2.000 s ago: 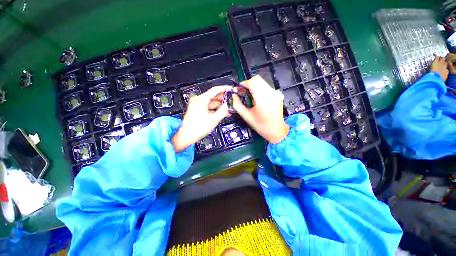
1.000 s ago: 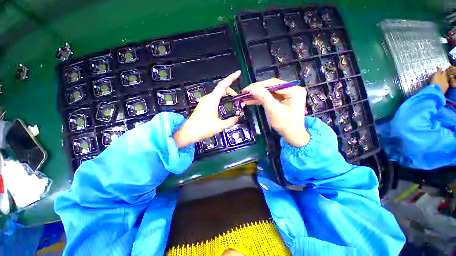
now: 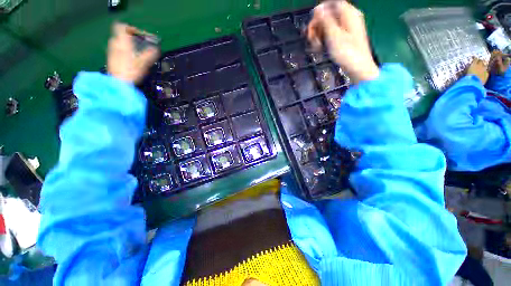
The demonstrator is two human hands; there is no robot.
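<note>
My left hand [image 3: 130, 55] is blurred above the upper left of the left black tray [image 3: 210, 58]. A blurred grey piece, apparently a square module [image 3: 147, 39], is between its thumb and fingers. My right hand [image 3: 339, 39] is blurred over the top of the right black tray [image 3: 286, 89], fingers bent together; whether it holds anything cannot be told. Square modules [image 3: 206, 110] with pale centres sit in the left tray's pockets. Irregular shiny components [image 3: 326, 77] lie in the right tray, partly hidden by my right hand and sleeve. The slim tool is not distinguishable.
Loose modules [image 3: 52, 82] lie on the green mat [image 3: 84, 33] left of the tray. A dark rectangle [image 3: 25, 177] and crumpled white material [image 3: 21, 220] are at the left edge. A clear tray [image 3: 448, 44] and another person's blue sleeve [image 3: 468, 131] are at right.
My hands have separated: the left has moved to the upper left, the right up over the right tray. The module between them has left the left tray's right side, where a pocket now shows empty.
</note>
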